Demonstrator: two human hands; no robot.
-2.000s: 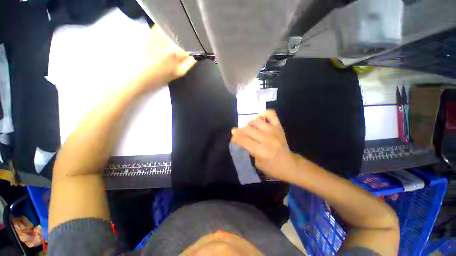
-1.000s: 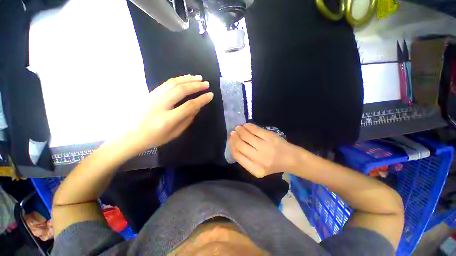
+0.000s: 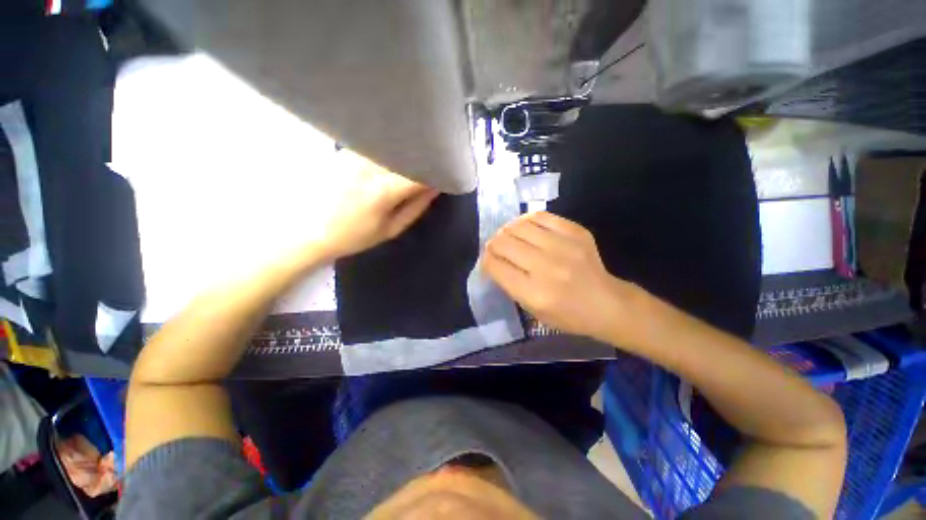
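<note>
A black garment panel (image 3: pixel 406 279) lies left of the needle, with pale grey interfacing (image 3: pixel 421 351) along its front edge and up its right edge. My left hand (image 3: pixel 381 208) rests on the panel, its fingertips partly hidden by the sewing machine head (image 3: pixel 355 81). My right hand (image 3: pixel 548 266) has its fingers closed on the panel's grey-backed right edge, just in front of the presser foot (image 3: pixel 489 137). A separate black panel (image 3: pixel 660 213) with a rounded edge lies right of the needle.
Black pieces with grey-white strips (image 3: pixel 76 203) lie far left. An edge ruler (image 3: pixel 812 302) runs along the front edge. Pens (image 3: pixel 843 223) and a cardboard box (image 3: pixel 885 213) are at right. Blue baskets (image 3: pixel 660 437) stand below.
The panel's front edge with its grey strip now shows on the table. The machine head covers more of the view again. My left hand is nearer the head; my right hand is closer to the needle.
</note>
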